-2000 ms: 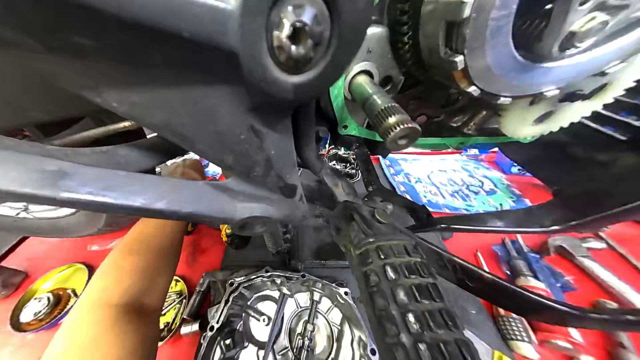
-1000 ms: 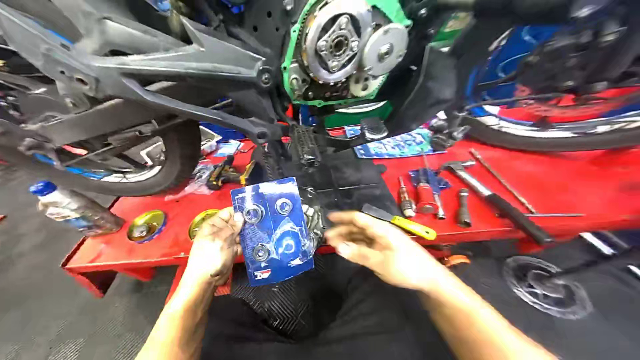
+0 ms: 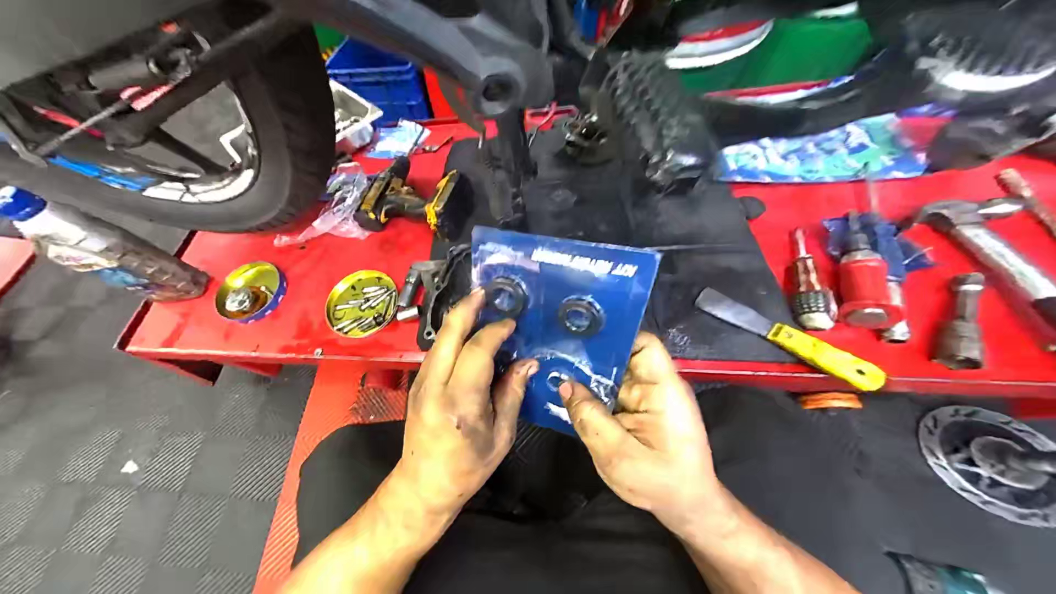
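A blue blister card of oil seals (image 3: 540, 330) is held between both hands above the front edge of the red bench. My left hand (image 3: 462, 396) grips its left side, fingers beside an upper ring. My right hand (image 3: 639, 421) holds the lower right, its thumb on a small lower ring. Two dark rings show in the upper half of the card; the fingers partly cover the lower half. Behind the card, a dark metal engine cover (image 3: 441, 297) is mostly hidden.
On the red bench (image 3: 272, 338) are tins of small parts (image 3: 361, 304), a cordless drill (image 3: 404, 202), a yellow-handled scraper (image 3: 792, 338), screwdrivers (image 3: 813, 285), a socket (image 3: 959, 322) and a hammer (image 3: 998, 252). A bottle (image 3: 99, 247) leans at left. A motorcycle wheel (image 3: 285, 140) and footpeg (image 3: 652, 115) overhang.
My right hand, apart from the card a second ago, now grips its lower right. My left hand still holds the card. The view has shifted closer to the bench.
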